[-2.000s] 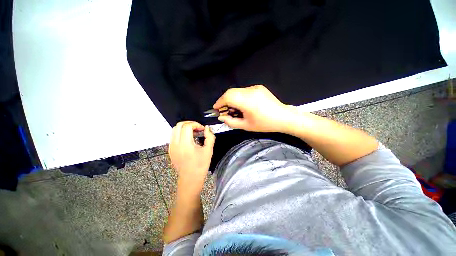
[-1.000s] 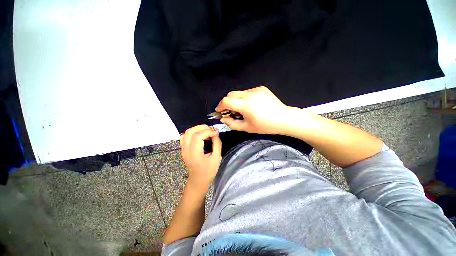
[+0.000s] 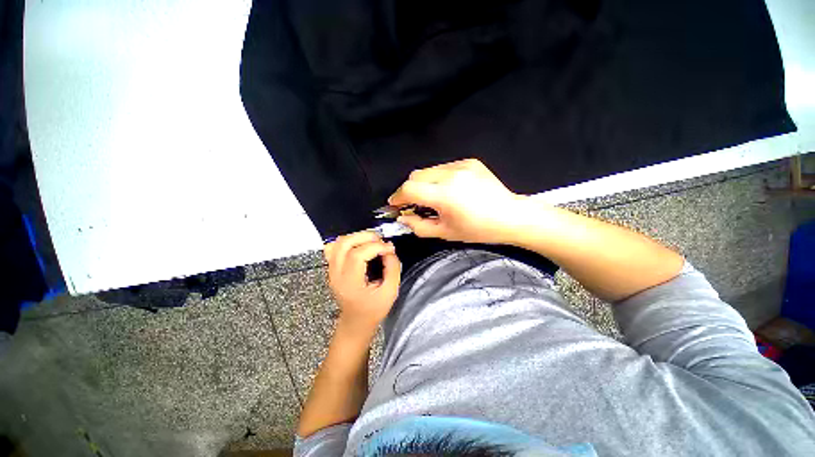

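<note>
A large plain black garment (image 3: 572, 98) lies over the table, its near edge by the wearer's body. My right hand (image 3: 460, 201) is closed around small thread snips (image 3: 388, 212), whose pointed silvery blades stick out to the left over the cloth. My left hand (image 3: 362, 275) is at the table's front edge just left of my right hand, thumb and fingers bent together at the cloth's near edge; the fingertips seem to pinch it. A small white patch shows between the two hands; I cannot tell whether it is table or a label.
The white table (image 3: 143, 134) shows left of the garment and along its front edge. Dark cloth (image 3: 16, 178) hangs at the far left, and a dark scrap hangs below the table edge. The floor (image 3: 205, 357) is speckled. Blue and red items stand at the right edge.
Over the two seconds, my left hand has shifted slightly right and down. The garment's left edge has moved a little right. The right hand and snips have dropped very slightly.
</note>
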